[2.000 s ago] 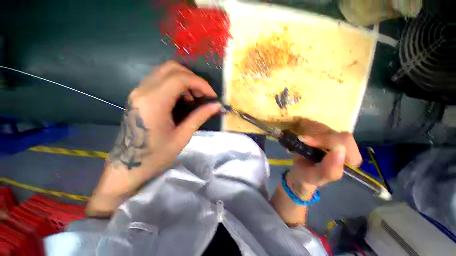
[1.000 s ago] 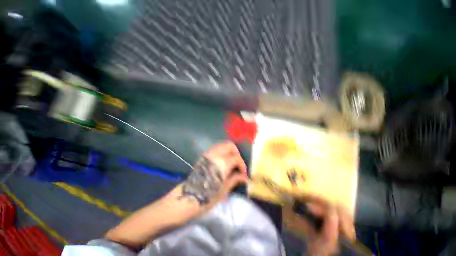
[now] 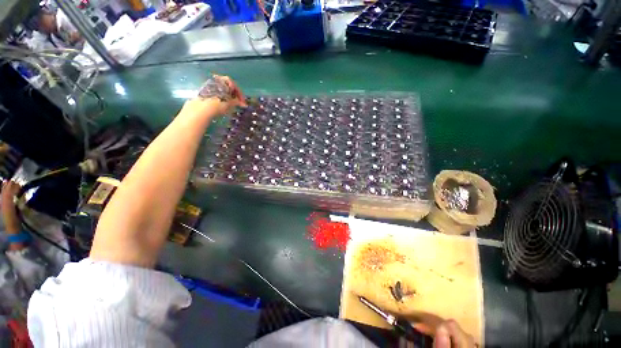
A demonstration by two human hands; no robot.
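My left hand (image 3: 221, 93) is stretched out to the far left corner of the clear blister tray (image 3: 316, 146), which holds rows of small silver and dark parts. The fingertips are at the tray's corner; whether they hold a part cannot be told. My right hand (image 3: 449, 334), cut off by the bottom edge, holds the soldering iron (image 3: 391, 318), its tip over the pale scorched board (image 3: 436, 265). Dark scraps (image 3: 400, 292) lie on the board. The thin solder wire (image 3: 272, 286) lies loose left of the board.
A pile of red slivers (image 3: 329, 232) lies left of the board. A tan tub (image 3: 491, 201) with silvery bits and a black fan (image 3: 545, 228) stand to the right. A black tray (image 3: 422, 26) and blue box (image 3: 298, 27) stand at the back. Another person's hand (image 3: 9, 204) shows far left.
My left hand has moved from beside the board to the tray's far left corner and no longer holds the solder wire. The view has shifted up and forward. My right hand still holds the iron.
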